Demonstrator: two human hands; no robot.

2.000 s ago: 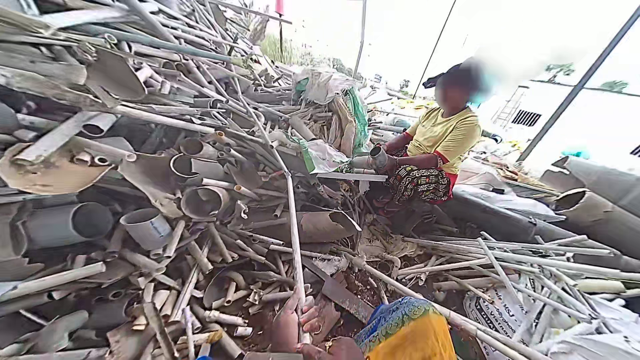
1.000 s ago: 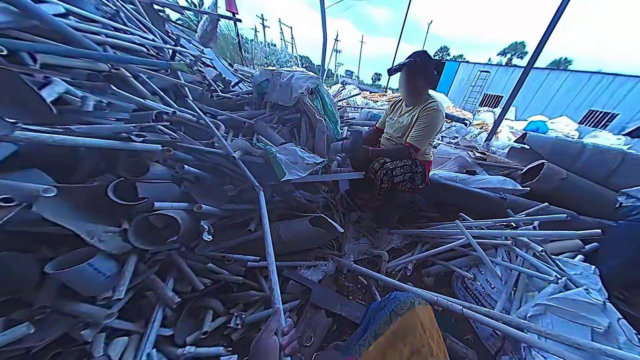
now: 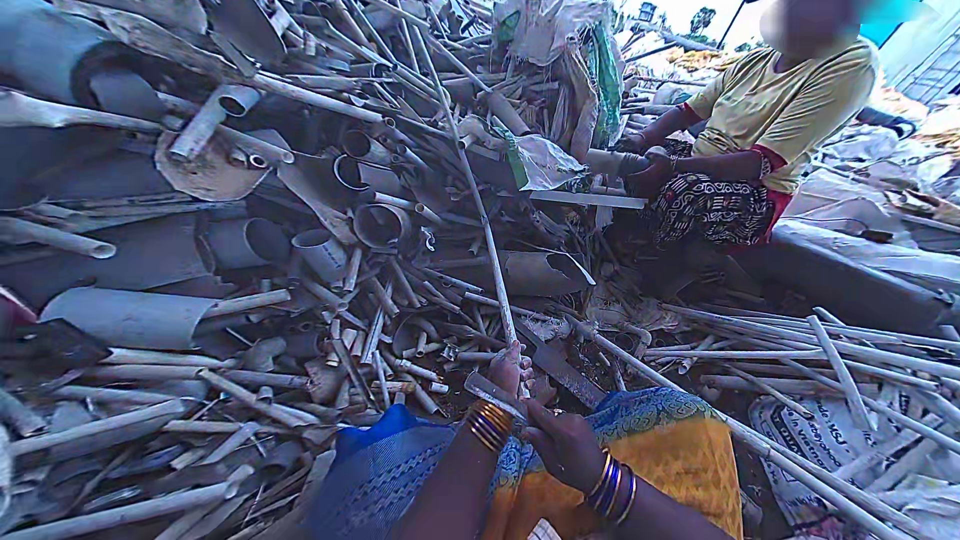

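My left hand (image 3: 511,370) is closed around the near end of a long thin plastic pipe (image 3: 487,232), which slants up and away into the scrap pile. Just to its right and nearer my body, my right hand (image 3: 559,435) grips a flat-bladed tool (image 3: 495,395). Its blade lies across my left wrist, close to the pipe's end; the handle is mostly hidden in my fingers. Both hands are over a blue and yellow patterned cloth (image 3: 652,450) on my lap.
Piled plastic pipes (image 3: 127,315) of many widths rise at the left. A seated person (image 3: 780,127) in a yellow top holds a short pipe (image 3: 607,161) at the upper right. Thin pipes (image 3: 750,337) and a printed sack (image 3: 806,450) lie at the right, with a white and green sack (image 3: 551,161) beyond.
The view has tilted down and moved closer to the pile. The flat-bladed tool now shows plainly in my right hand. My left hand remains on the long pipe.
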